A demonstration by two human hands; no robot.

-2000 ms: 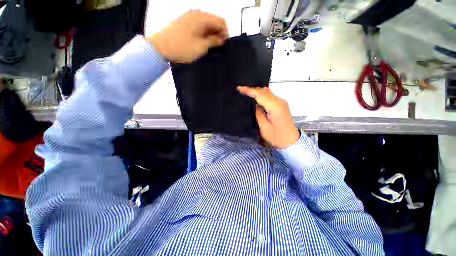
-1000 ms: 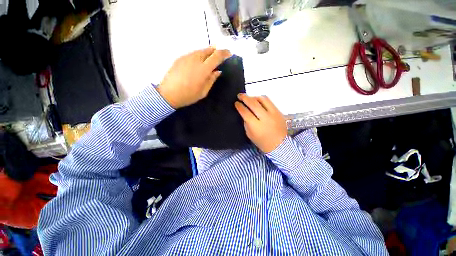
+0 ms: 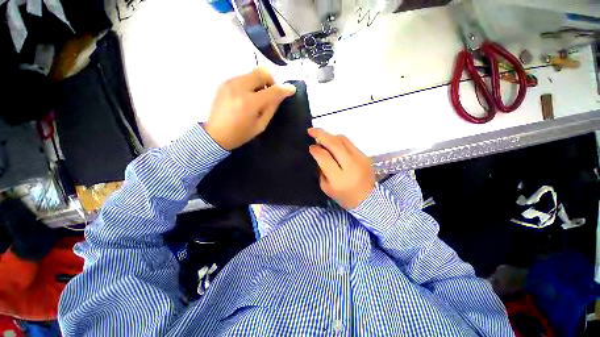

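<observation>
A black fabric piece [image 3: 273, 161] lies over the front edge of the white table, its lower part against my shirt. My left hand [image 3: 247, 108] pinches its top corner, just below and left of the sewing machine's needle area [image 3: 316, 49]. My right hand [image 3: 343, 168] holds its right edge between thumb and fingertips. The underside of the fabric is hidden. The corner lies close to the needle area, but I cannot see it under the presser foot.
Red-handled scissors [image 3: 488, 82] lie on the table at the right, with a small brown piece [image 3: 547, 106] beside them. Black cut pieces [image 3: 92, 118] lie at the left. The grey table edge [image 3: 460, 148] runs across the front. White strips [image 3: 543, 207] hang below it at the right.
The fabric has moved down and left from the machine. My left hand has moved from above the fabric onto its top corner. My right hand has closed on its right edge. The view has tilted.
</observation>
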